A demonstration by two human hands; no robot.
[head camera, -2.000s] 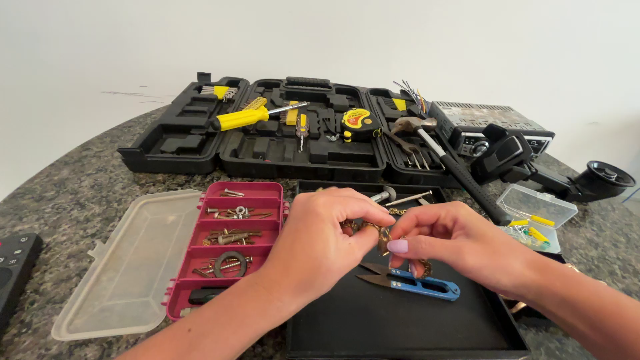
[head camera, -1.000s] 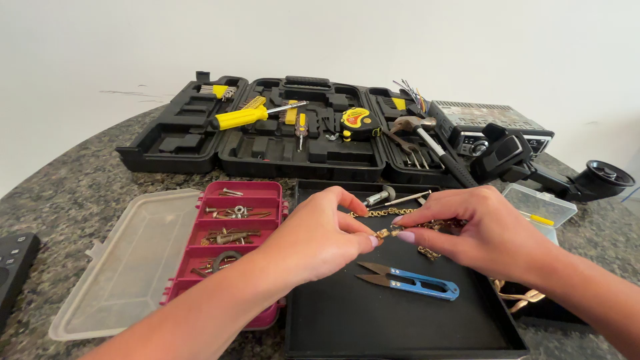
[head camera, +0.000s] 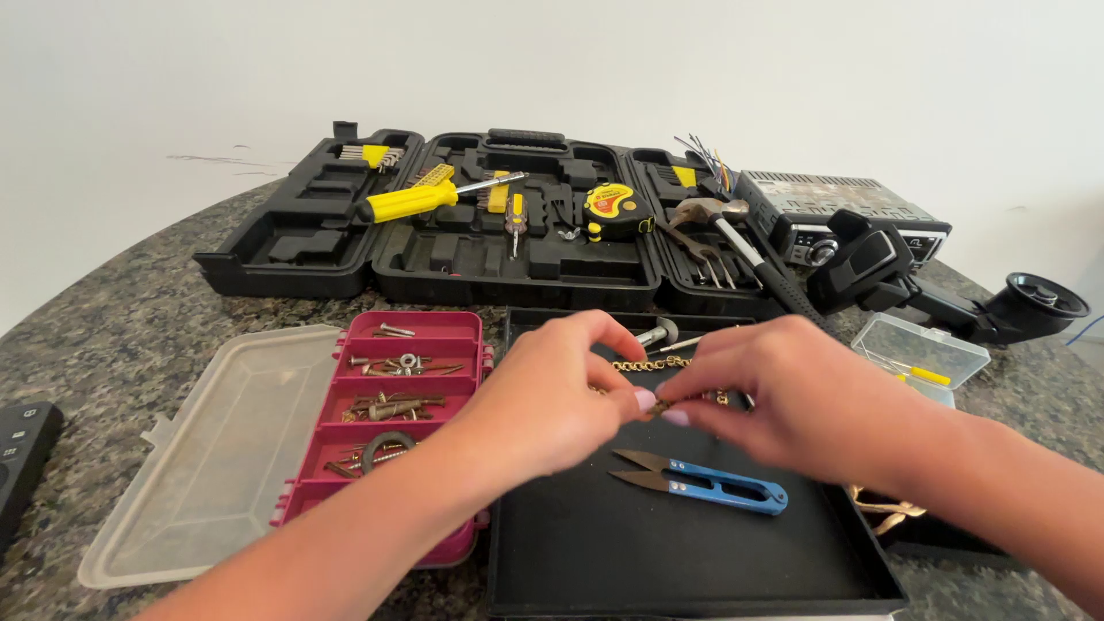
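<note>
My left hand (head camera: 565, 392) and my right hand (head camera: 759, 392) meet over the upper part of a black tray (head camera: 690, 561). Between their fingertips they pinch a gold-coloured metal chain (head camera: 647, 366), part of which loops behind the fingers. Blue thread snips (head camera: 707, 487) lie on the tray just below, blades pointing left. Behind the hands a large-headed bolt (head camera: 660, 332) and a thin metal rod (head camera: 681, 345) rest at the tray's far side. The exact link being gripped is mostly covered by the fingers.
A pink compartment box (head camera: 410, 349) of screws, its clear lid (head camera: 216, 466) folded out, stands left. Behind are an open black tool case (head camera: 517, 289), a yellow screwdriver (head camera: 410, 203), a tape measure (head camera: 617, 211) and a claw hammer (head camera: 746, 246). A car stereo (head camera: 819, 207) and phone mount (head camera: 862, 263) sit right.
Both hands stay together over the tray, shifting slightly as the fingers handle the chain. The snips, partly covered by the right hand two seconds ago, show more fully.
</note>
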